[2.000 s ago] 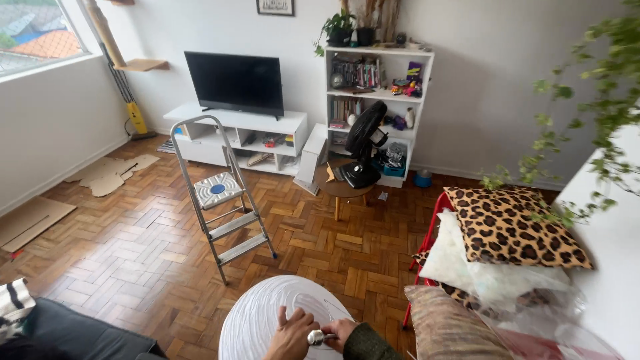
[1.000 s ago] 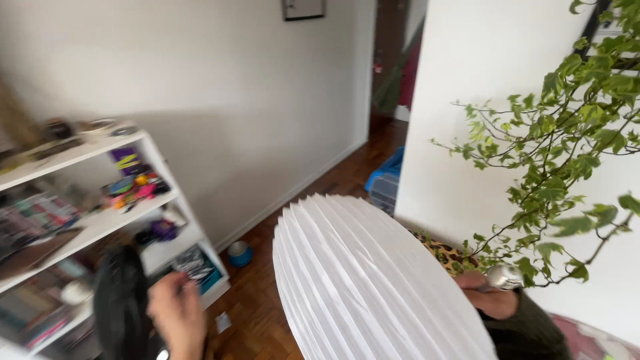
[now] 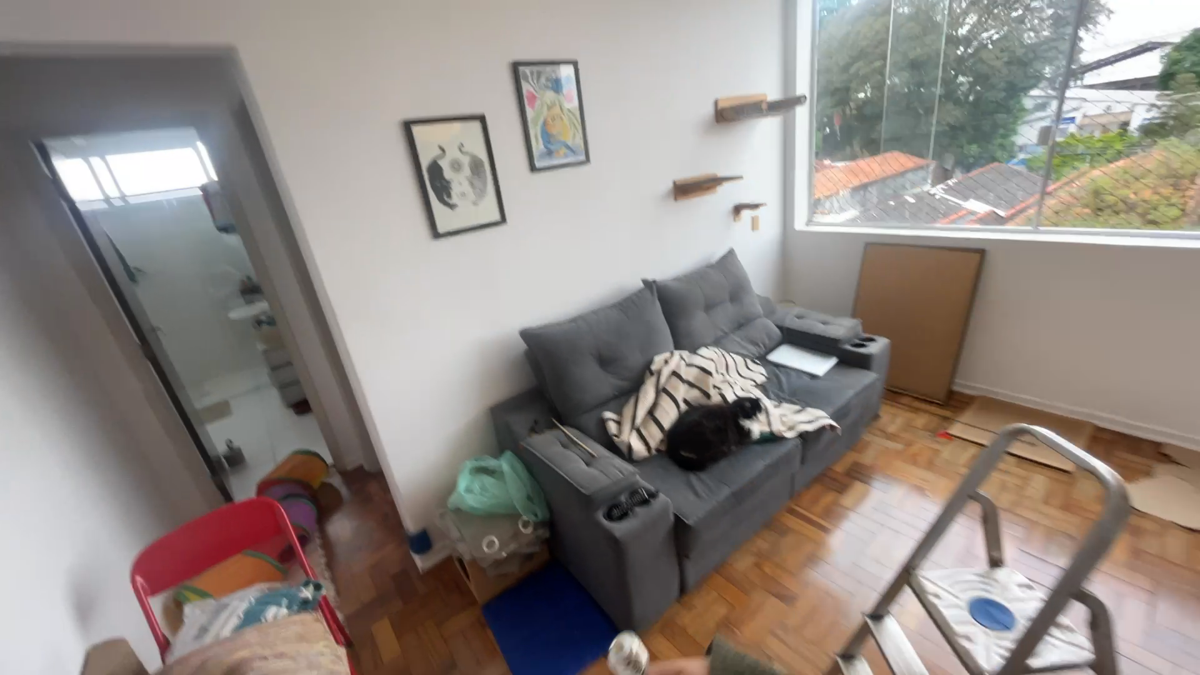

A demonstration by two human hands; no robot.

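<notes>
At the bottom edge of the head view, my right hand shows only in part, with a dark green sleeve to its right. Its fingers are at a small rounded silvery thing, which looks held; what it is exactly cannot be told. My left hand is out of view. To the right of my right hand stands an aluminium step ladder, with a white patterned pad bearing a blue disc on its step.
A grey sofa holds a striped blanket and a black cat. A blue mat lies before a box with bags. At left is a red folding chair with cushions; cardboard lies on the parquet by the window.
The view has swung widely, from the television and shelf to the sofa and window. The white pleated paper lampshade, in front of me earlier, and my left hand have left the view.
</notes>
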